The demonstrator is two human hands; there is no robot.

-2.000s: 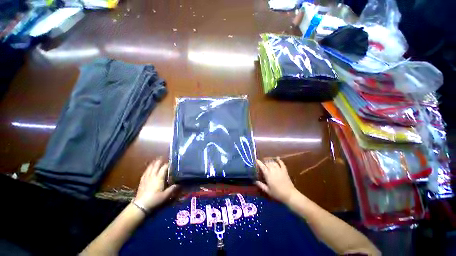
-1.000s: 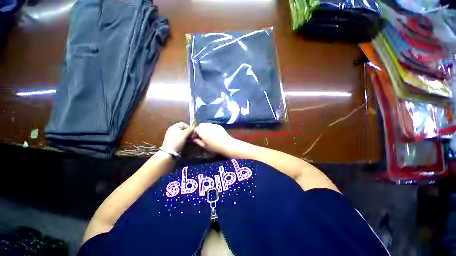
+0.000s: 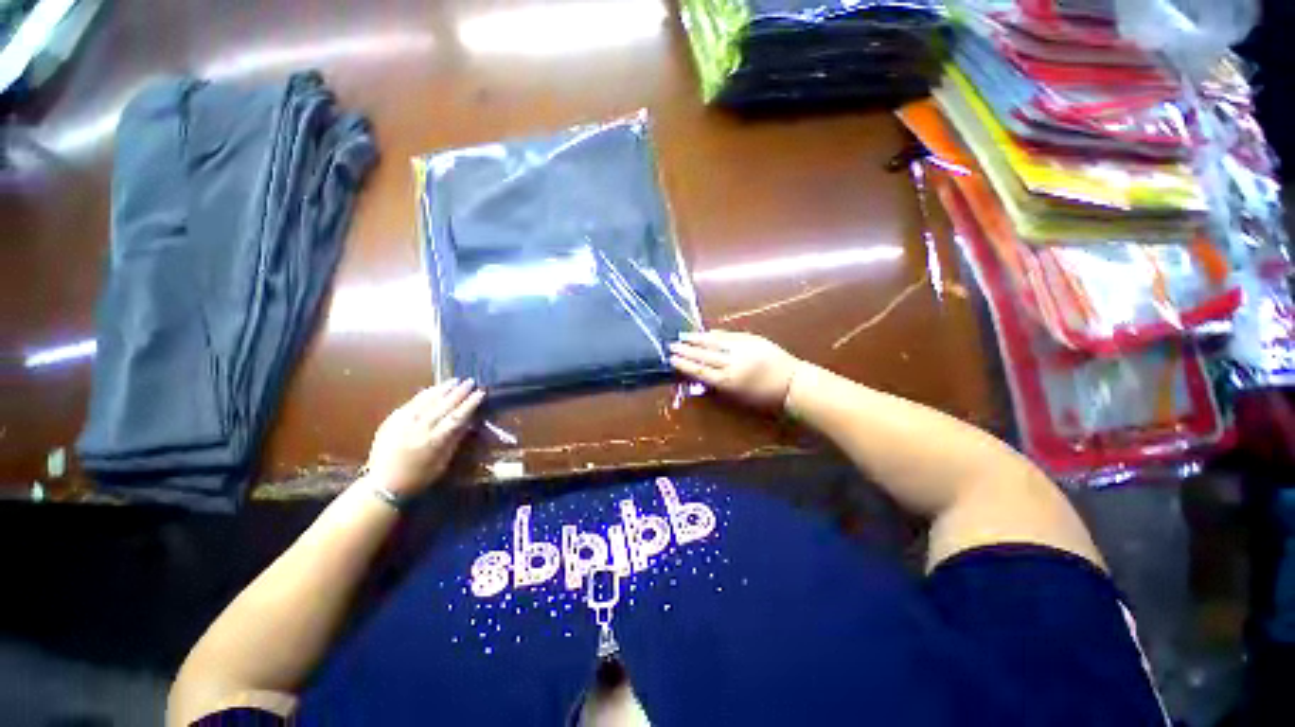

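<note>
Packed trousers (image 3: 547,256) in a clear, shiny bag lie flat on the table before me, turned slightly. White glare crosses the dark cloth. My left hand (image 3: 423,433) is at the bag's near left corner, fingertips at its edge. My right hand (image 3: 731,367) is at the near right corner, its fingers on the clear film. Clear film shows along the near edge between my hands. Whether either hand pinches the film or only rests on it is hard to tell.
The pile of unpacked grey trousers (image 3: 199,284) lies at the left. The finished stack (image 3: 831,54) is beyond the bag at the right. Polybag stacks with red, orange and yellow borders (image 3: 1094,185) fill the right edge. The table (image 3: 795,199) has scraps along its near edge.
My hands were together at the bag's near left corner a second ago and are now apart, one at each near corner. The bag is slightly turned.
</note>
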